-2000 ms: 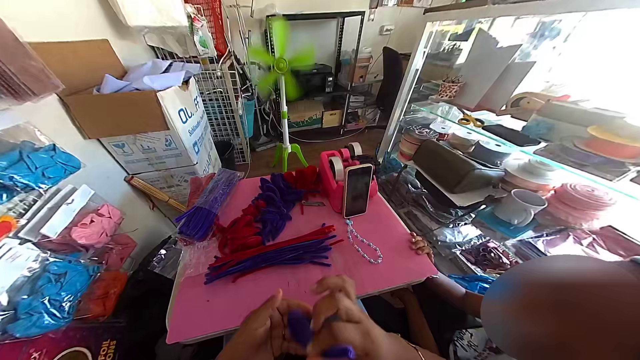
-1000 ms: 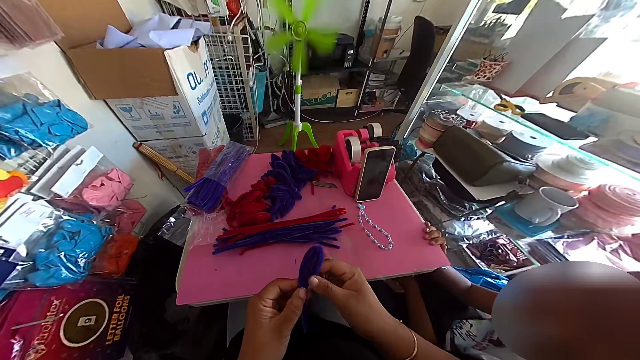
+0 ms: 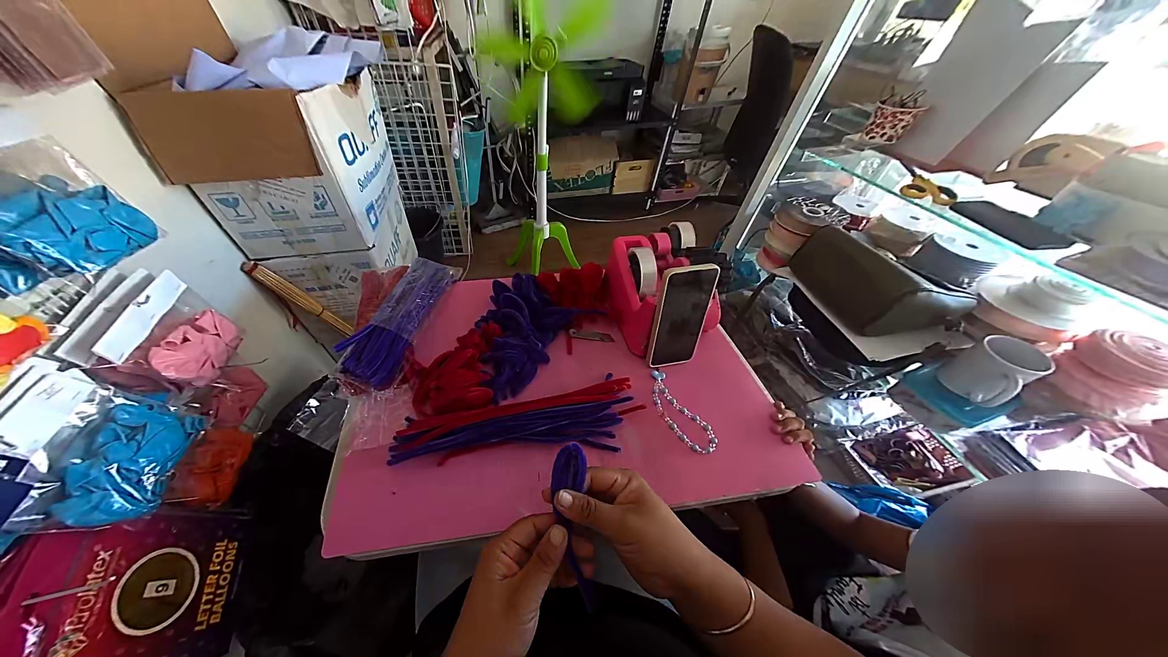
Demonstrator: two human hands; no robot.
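Both my hands hold one bent purple pipe cleaner upright over the near edge of the pink table. My left hand pinches its lower part, and the tail hangs down below the fingers. My right hand grips it just above, with the thumb on the base of the rounded loop. Behind them lies a pile of straight red and purple pipe cleaners. Farther back are heaps of looped purple pieces and looped red pieces. A plastic bag of purple pipe cleaners lies at the table's left corner.
A smartphone with a beaded strap leans on a pink tape dispenser. Small snips lie nearby. Another person's hand touches the table's right edge. A green fan stands behind; a glass shelf is at right.
Two seconds ago my hands were spread around the purple piece, blurred and low in view. Now they pinch it together, its loop pointing up. The view has shifted.
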